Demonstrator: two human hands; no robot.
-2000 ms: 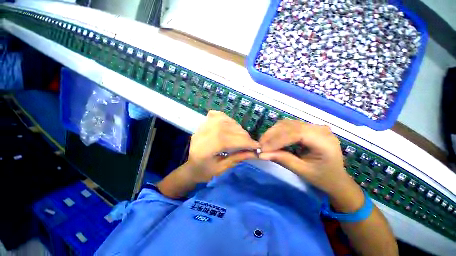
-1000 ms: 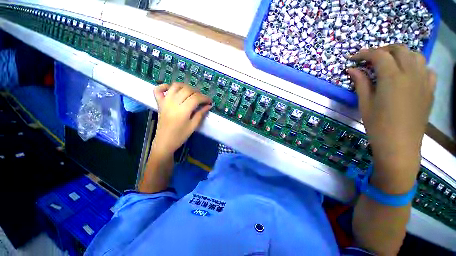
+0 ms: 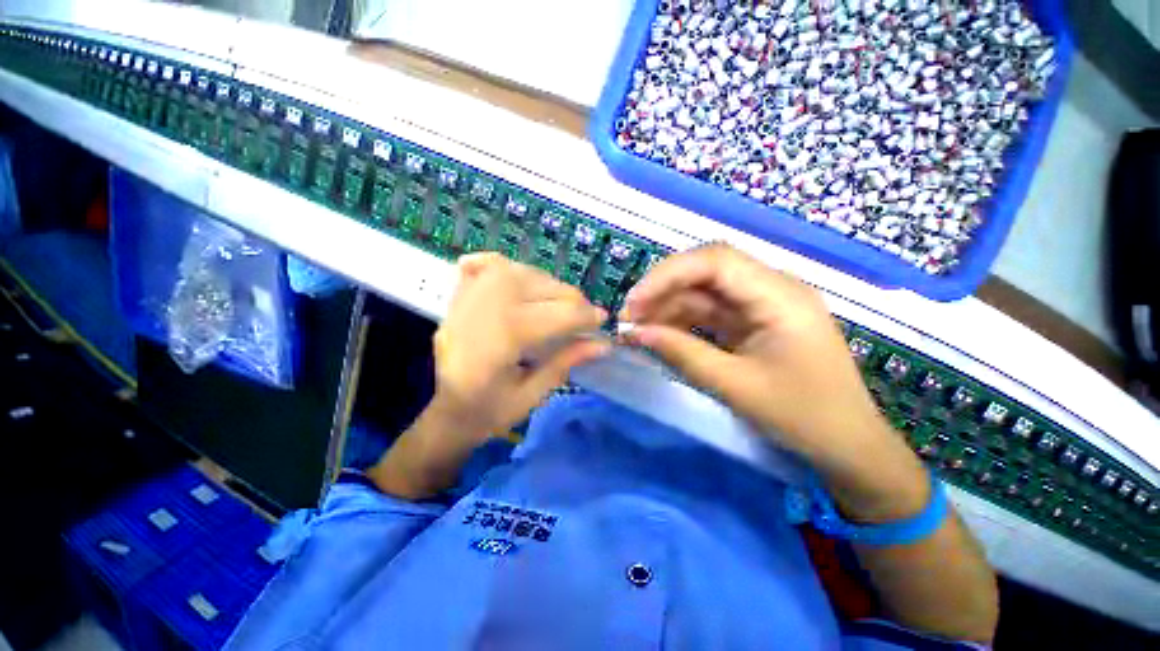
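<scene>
My left hand [image 3: 509, 337] and my right hand [image 3: 757, 350] meet over the near rail, in front of the green circuit boards [image 3: 439, 219]. A tiny silver-white capacitor [image 3: 625, 329] is pinched between my right thumb and forefinger. My left fingertips are close to its left side; whether they touch it is too small to tell. Any other part inside my left fingers is hidden. The blue component tray [image 3: 776, 216], heaped with loose silver-white capacitors [image 3: 840, 115], lies beyond the boards at the upper right. My right wrist wears a bright blue band.
The white line rail [image 3: 293, 223] runs from upper left to lower right. A blue side bin [image 3: 140, 248] with a clear plastic bag [image 3: 210, 299] hangs below it at left. Blue crates [image 3: 165, 547] stand at the lower left. A black object [image 3: 1136, 242] lies at the far right.
My right hand has come from the heaped tray back to the middle and now holds a capacitor. My left hand has moved right to meet it. The view has shifted slightly.
</scene>
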